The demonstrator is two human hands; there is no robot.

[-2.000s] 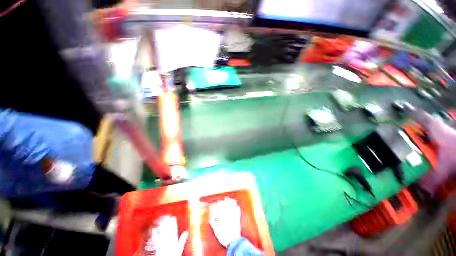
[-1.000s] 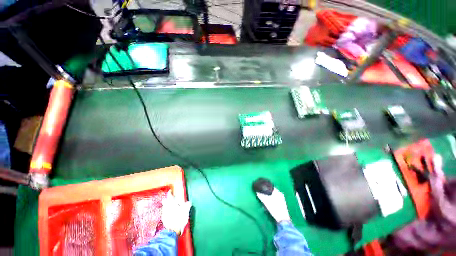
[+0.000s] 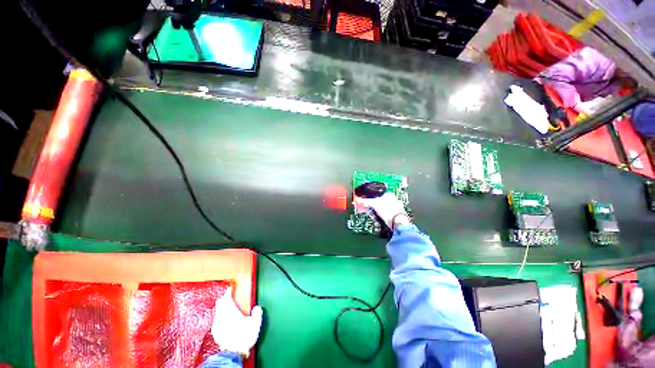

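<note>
My right hand (image 3: 386, 208), white-gloved, grips the black barcode scanner (image 3: 370, 190) over a green circuit board (image 3: 379, 180) on the conveyor. The hand and scanner hide part of the board. A red light patch shows on the belt just left of the board. My left hand (image 3: 237, 325), white-gloved, rests at the right side of the red-orange foam tray (image 3: 143, 264), its fingers apart and holding nothing. Both tray pockets show shiny red bubble-wrap lining (image 3: 179, 320) and no board.
More boards (image 3: 474, 168) lie farther right on the belt. A black cable (image 3: 183, 176) crosses the belt and coils on the green mat. A black box (image 3: 507, 316) and papers (image 3: 560, 323) are at right. A red roller (image 3: 63, 140) stands left. Another person's sleeve (image 3: 583, 70) shows across the belt.
My right hand has moved from the mat, forward over the belt, with the scanner now above the board. My left hand stays by the tray's right side. The view has shifted.
</note>
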